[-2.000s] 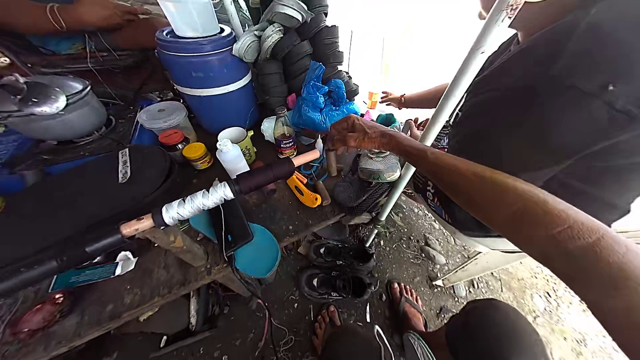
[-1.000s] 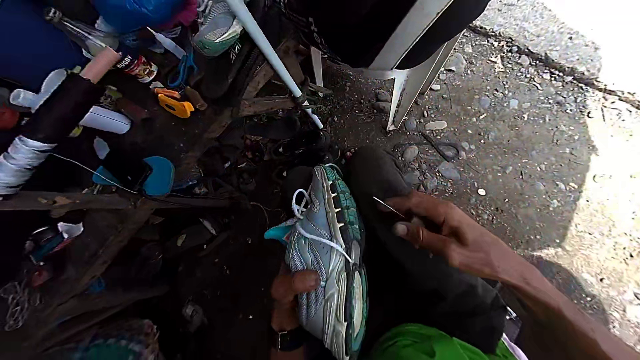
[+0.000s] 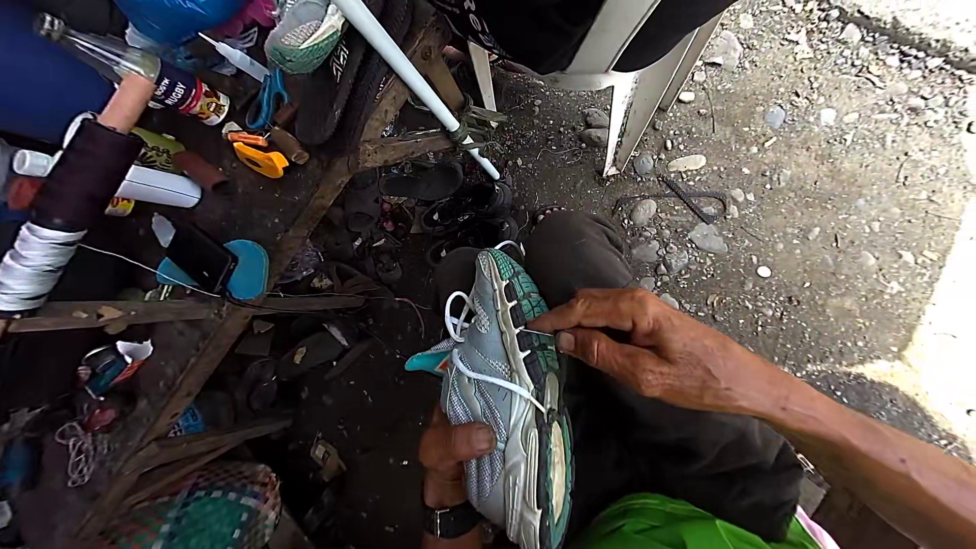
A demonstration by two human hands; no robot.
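Observation:
A grey running shoe (image 3: 488, 404) with white laces and a teal and black sole lies on its side over my lap, toe up in the view. My left hand (image 3: 454, 450) grips it near the heel end, thumb on the mesh upper. Between the thumb and forefinger of my right hand (image 3: 633, 343) is a thin metal needle-like tool (image 3: 540, 332), its tip at the sole's edge. Spools of white thread (image 3: 34, 263) and black thread (image 3: 88, 171) sit on a rod at the left.
The wooden bench (image 3: 183, 381) at left carries a phone (image 3: 198, 255), an orange cutter (image 3: 261, 158), blue scissors (image 3: 267, 99), a glass bottle (image 3: 99, 49) and a glue container (image 3: 191, 95). A white pole (image 3: 419, 80) slants beside a white plastic chair (image 3: 598, 72). Shoes lie below.
My right hand, earlier reaching over the bench, holds the thin tool and has moved from beside the shoe to its sole edge. The view has tilted down toward my lap.

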